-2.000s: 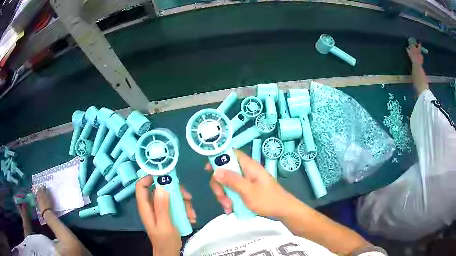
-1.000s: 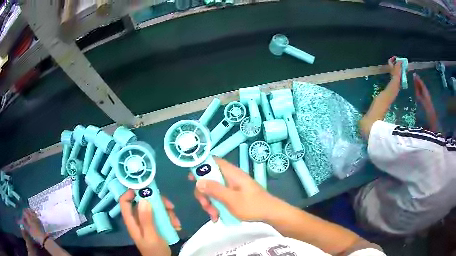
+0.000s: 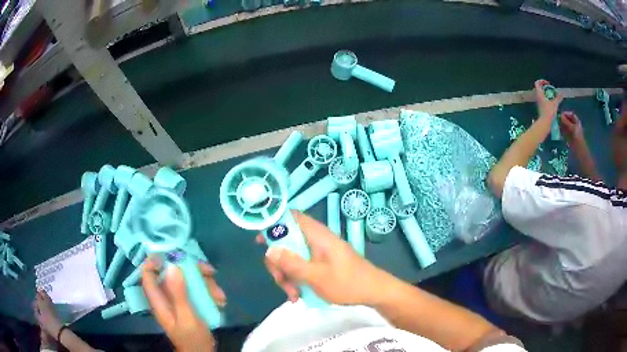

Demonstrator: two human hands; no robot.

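Observation:
My left hand [image 3: 180,302] holds a turquoise handheld fan [image 3: 199,292] by its handle; its round head is motion-blurred and its display is hard to read. My right hand [image 3: 320,258] holds another turquoise fan [image 3: 254,193] by the handle, thumb just below the small black display [image 3: 278,232], which shows white lit marks. Both front grilles face me. The two fans are apart, above the bench. A pile of fans [image 3: 385,175] lies beyond my right hand, and another pile [image 3: 113,199] lies partly behind the left fan.
A clear bag of small turquoise parts [image 3: 447,179] lies right of the fans. One fan [image 3: 371,77] lies on the green conveyor belt [image 3: 240,89]. A metal post [image 3: 124,103] stands at left. Printed paper [image 3: 72,278] and a person's hand are at far left. Another person [image 3: 564,234] sits at right holding a fan.
The left fan has moved left and down and become blurred. The right fan has shifted slightly left. The fan on the belt appears further left. The hands of the person at right have moved.

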